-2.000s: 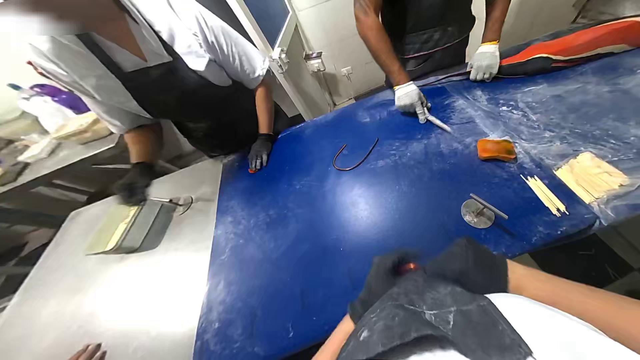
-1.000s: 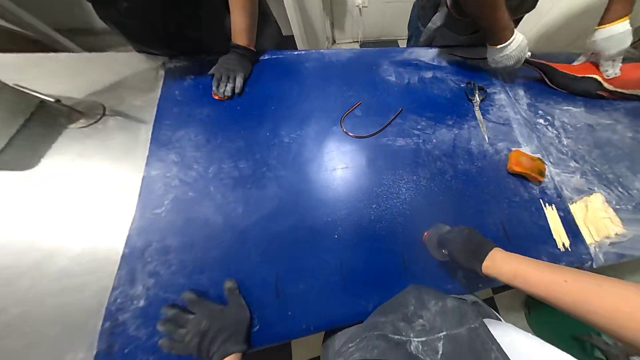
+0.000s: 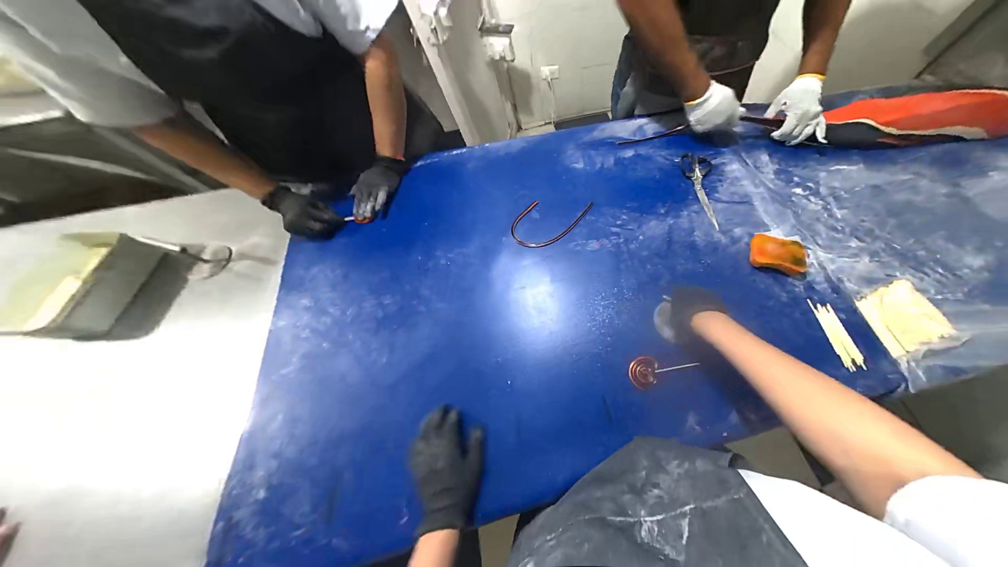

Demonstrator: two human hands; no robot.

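My left hand (image 3: 447, 468), in a black glove, rests on the blue table surface (image 3: 378, 378) near its front edge with nothing in it. My right hand (image 3: 693, 311), gloved in black and blurred, is on a metal disc tool with a handle (image 3: 665, 320). Just below it lies a red spiral lollipop on a white stick (image 3: 642, 372). A thin dark red candy rope (image 3: 543, 242), bent into a U, lies farther back in the middle.
Scissors (image 3: 701, 189), an orange block (image 3: 778, 253), loose sticks (image 3: 836, 337) and a stack of sticks (image 3: 906, 316) lie at right. Across the table, one co-worker's black gloves (image 3: 311, 214) hold a stick; another's white gloves (image 3: 799, 110) handle rope beside a large striped candy mass (image 3: 929, 114).
My right hand has moved from the front edge area onto the disc tool. The spiral lollipop on its stick now lies in view. The co-worker at left has brought both hands together. The scissors were set down.
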